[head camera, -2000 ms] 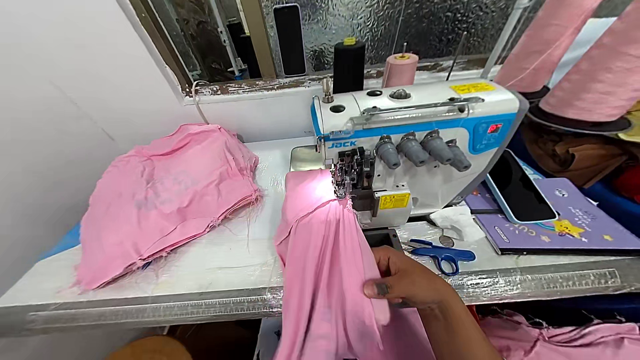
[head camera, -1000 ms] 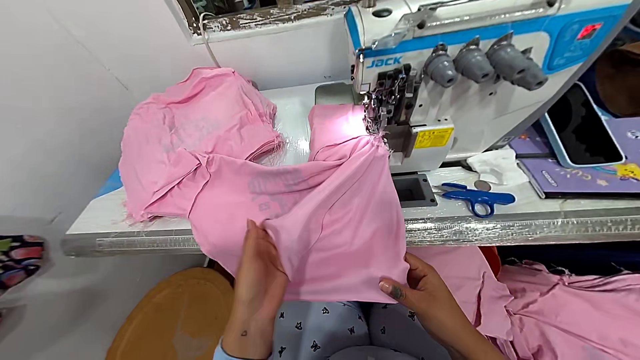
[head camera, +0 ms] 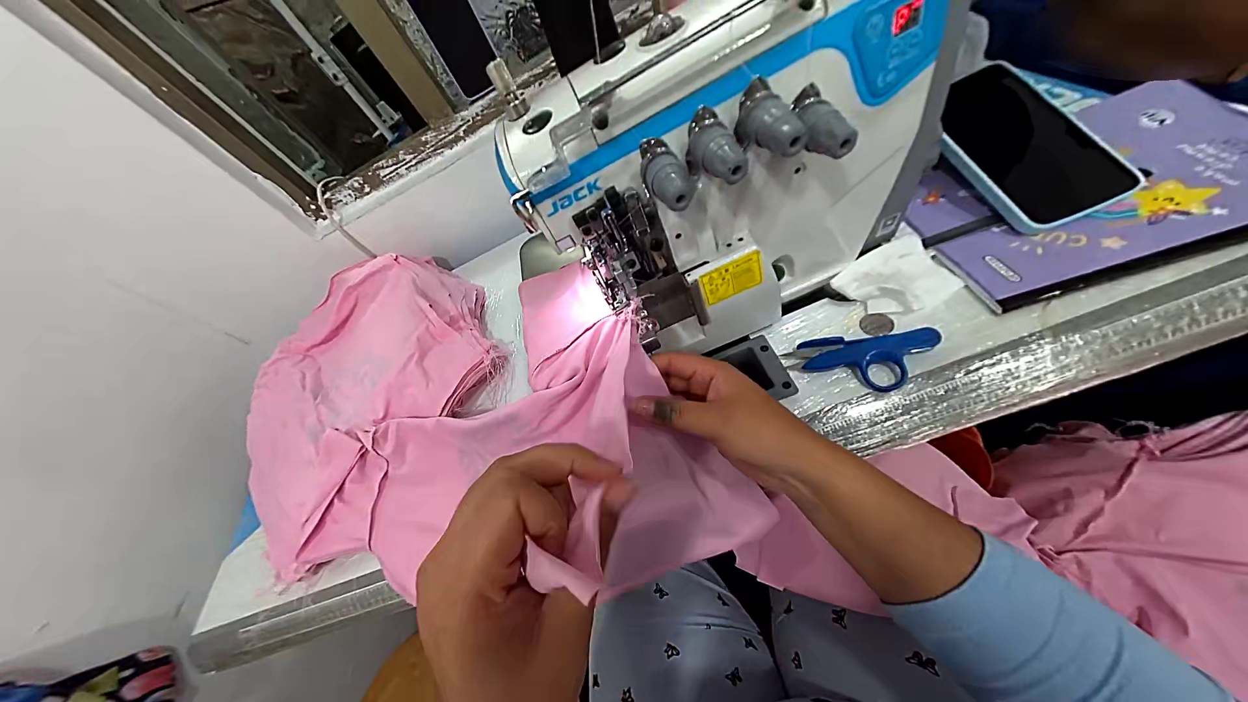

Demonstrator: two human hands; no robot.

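Pink knit fabric runs from under the lit presser foot of a white and blue Jack overlock sewing machine down over the table's front edge. My left hand pinches a fold of this fabric between thumb and fingers, low in front; the fingertips are somewhat blurred. My right hand grips the fabric's right edge just below the needle area, its thumb on top. To the left, a pile of pink fabric pieces with frayed edges lies against the hanging cloth.
Blue thread snips and a coin lie right of the machine's front, near a crumpled white scrap. A phone rests on purple notebooks. More pink fabric hangs at the lower right. A wall stands at left.
Two seconds ago only my right hand showed, on bunched fabric. Since one second ago, my right hand has moved up the edge towards the needle area, and my left hand has gathered a fold.
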